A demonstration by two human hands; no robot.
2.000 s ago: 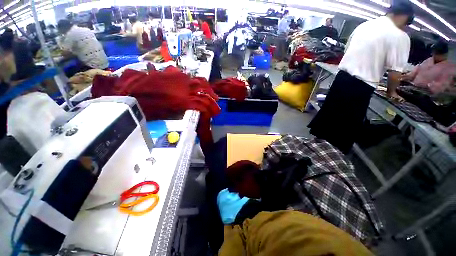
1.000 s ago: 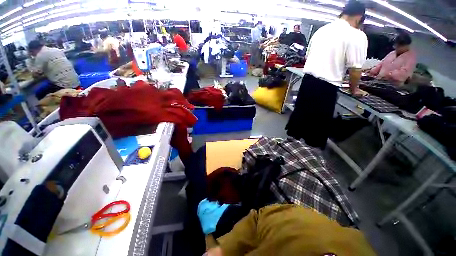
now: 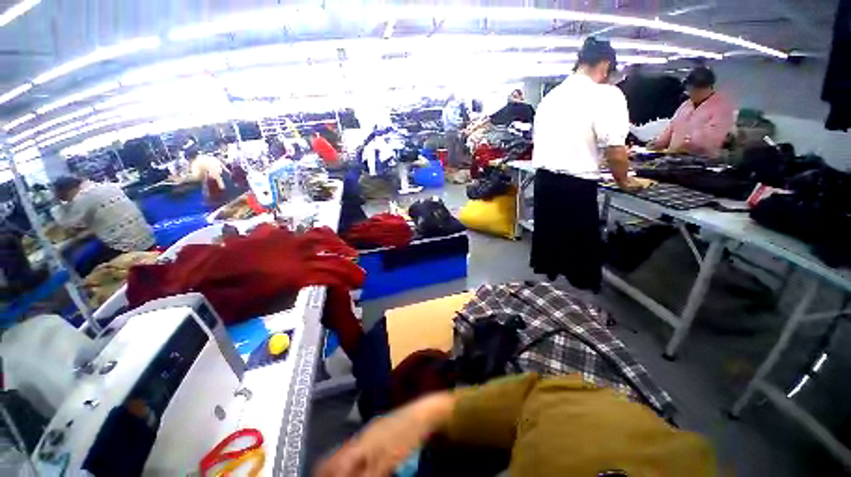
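My right hand (image 3: 387, 442), blurred, reaches from a mustard sleeve at the bottom centre. Its fingers point down-left, and whether they hold anything cannot be told. A bit of light blue cloth (image 3: 408, 463) shows beside and below it. The plaid bundle (image 3: 583, 340), with black parts, lies beyond the sleeve, next to a tan board (image 3: 422, 326). The white sewing machine (image 3: 140, 382) stands at the left. Scissors with red and orange loops (image 3: 233, 451) lie on the table right of it, cut off by the bottom edge. My left hand is not in view.
Dark red garments (image 3: 243, 265) are heaped beyond the machine. A yellow round item (image 3: 278, 343) lies on the table near its ruler edge (image 3: 300, 382). A blue bin (image 3: 415, 265) stands behind. A standing person (image 3: 578, 130) and another person work at a long table (image 3: 746, 224) at right.
The view has tilted up and turned right. My right hand has come fully into view over the light blue cloth. The scissors and machine sit lower in the picture.
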